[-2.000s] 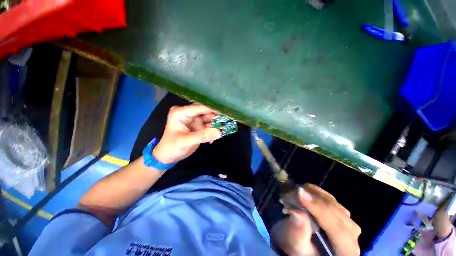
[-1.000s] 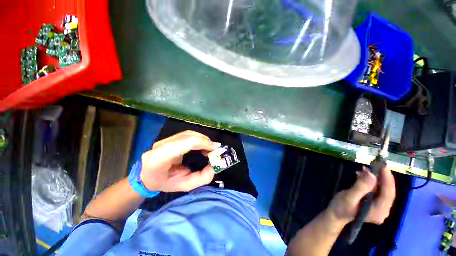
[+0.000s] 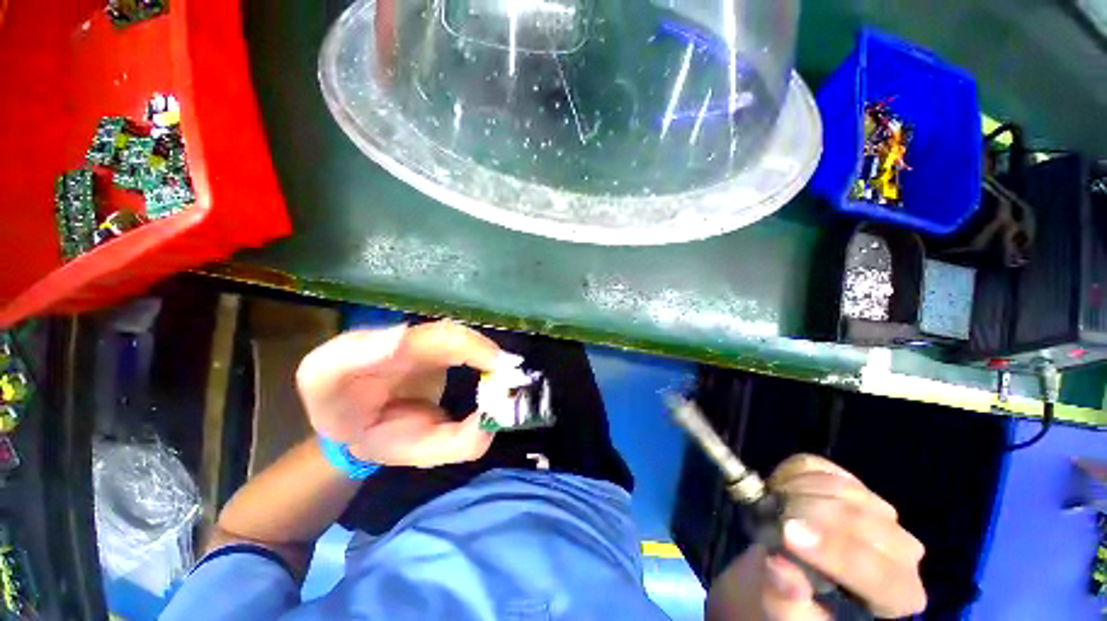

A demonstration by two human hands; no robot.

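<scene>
My left hand (image 3: 395,394) pinches a small circuit board (image 3: 516,400) between thumb and fingers, below the bench's front edge. White and dark parts show on the board, with a green edge at its bottom. My right hand (image 3: 838,534) is closed round the dark handle of a soldering iron (image 3: 725,463). The iron's metal barrel points up and left, and its tip is apart from the board, to the board's right. The handle's lower end is hidden by my hand and the picture's edge.
A clear fume extractor hood (image 3: 583,212) stands on the green bench (image 3: 425,261). A red bin (image 3: 231,182) with green boards is at the left. A blue bin (image 3: 929,146) with small yellow and orange parts, a tip cleaning tray (image 3: 867,285), a sponge (image 3: 947,300) and a black box (image 3: 1050,267) are at the right.
My right hand has moved the iron left and down, away from the cleaning tray, and its tip now points up-left. My left hand still holds the board, slightly further left. The view has shifted slightly.
</scene>
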